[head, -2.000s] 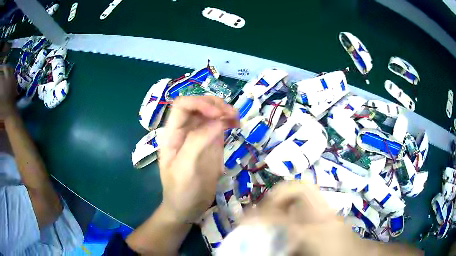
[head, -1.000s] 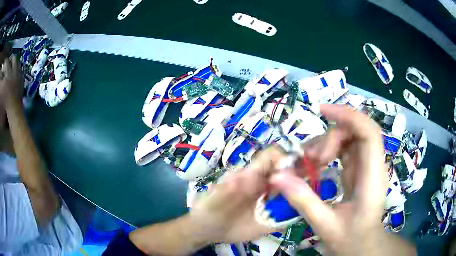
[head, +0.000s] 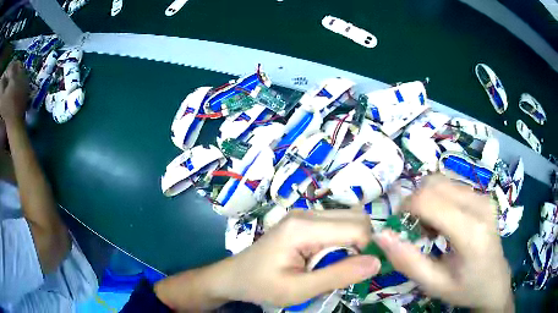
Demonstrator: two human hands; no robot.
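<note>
My left hand [head: 306, 257] is shut on a housing shell [head: 330, 258] with a blue battery cell in it, low in the middle of the view. My right hand [head: 456, 244] pinches a green circuit board [head: 399, 228] between thumb and fingers, close beside the shell's end. Fingers hide much of the shell and part of the board. Beyond both hands lies a heap of white shells [head: 245, 183] with blue cells, green boards and red and black wires. Both hands are slightly blurred.
A pale metal rail [head: 183, 52] runs behind the heap. Past it, the dark green belt carries a cover plate [head: 349, 31] and open shells [head: 491, 88]. At the left, another person's arm [head: 33, 189] reaches to a smaller pile [head: 64, 82].
Over the last second the right hand has come down and a green board now shows in its fingers. The shell is more covered by the left hand. Belt parts have moved right.
</note>
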